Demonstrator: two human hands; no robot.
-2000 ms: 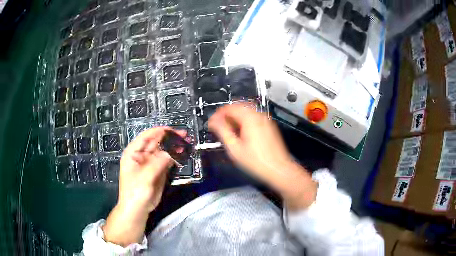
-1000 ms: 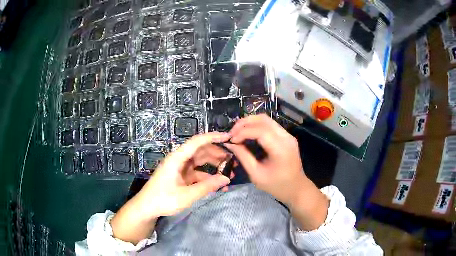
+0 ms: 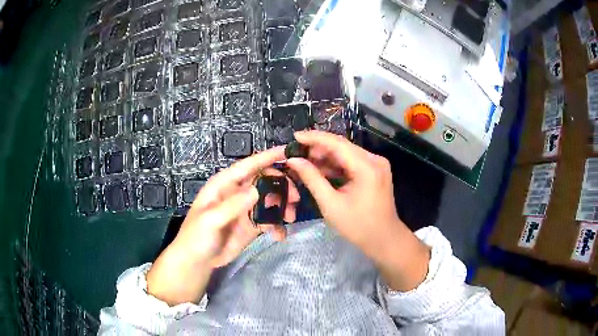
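My left hand [image 3: 226,213] holds a black square housing [image 3: 269,200] by its edges in front of my lap, tilted, with an opening showing. My right hand [image 3: 351,190] pinches a small dark round part [image 3: 296,150] between thumb and forefinger, just above and to the right of the housing. The fingertips of my left hand are close to this small part; whether they touch it is unclear. Part of the housing is hidden by the left fingers.
A large clear blister tray [image 3: 208,163] with housings lies left and ahead. A small parts tray [image 3: 308,104] adjoins it. A white press [image 3: 426,85] with a red emergency stop [image 3: 420,118] and a green-ringed button [image 3: 448,136] stands at the right. Labelled cartons [image 3: 508,243] are stacked far right.
My right hand has come from over the small tray to my left hand. The housing now shows more upright in my left fingers, and the small round part is visible in my right fingertips.
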